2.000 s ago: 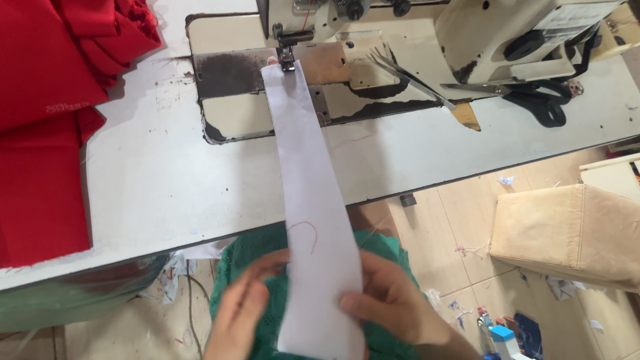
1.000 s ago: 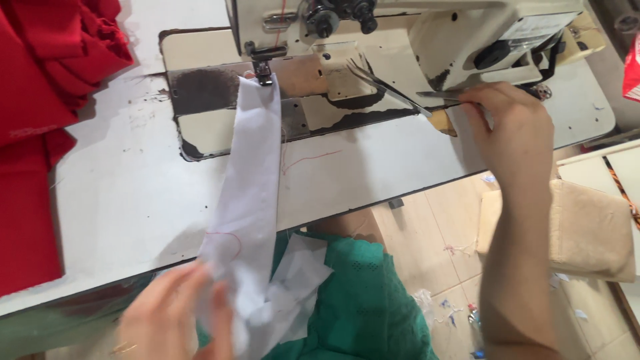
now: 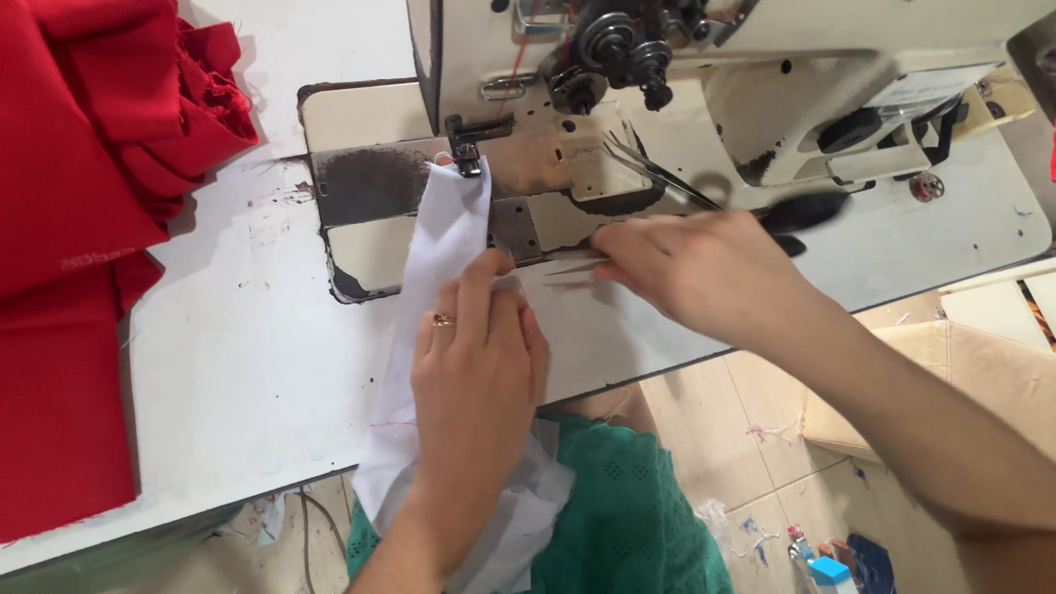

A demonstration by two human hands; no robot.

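A strip of white fabric [image 3: 450, 214] runs from under the presser foot [image 3: 468, 159] of a sewing machine down over the table's front edge. On its right edge rests my left hand [image 3: 478, 346], fingers bent, wearing a ring; whether the fingertips pinch the cloth is unclear. My right hand [image 3: 685, 268] is closed around black-handled scissors [image 3: 804, 212], blurred, with the blades pointing left toward my left hand and the handles behind the wrist. Metal tweezers [image 3: 664, 175] lie on the machine bed just above my right hand.
Red fabric [image 3: 74, 206] is piled on the table's left. The machine head [image 3: 610, 49] stands over the back. A small bobbin [image 3: 926, 186] lies at the right. Green eyelet cloth [image 3: 627, 511] covers the lap, below the table's front edge. A beige padded seat [image 3: 973, 371] stands at the lower right.
My right hand let go of the white strip, reached the scissors at the right and has brought them left. My left hand has moved up along the strip toward the presser foot.
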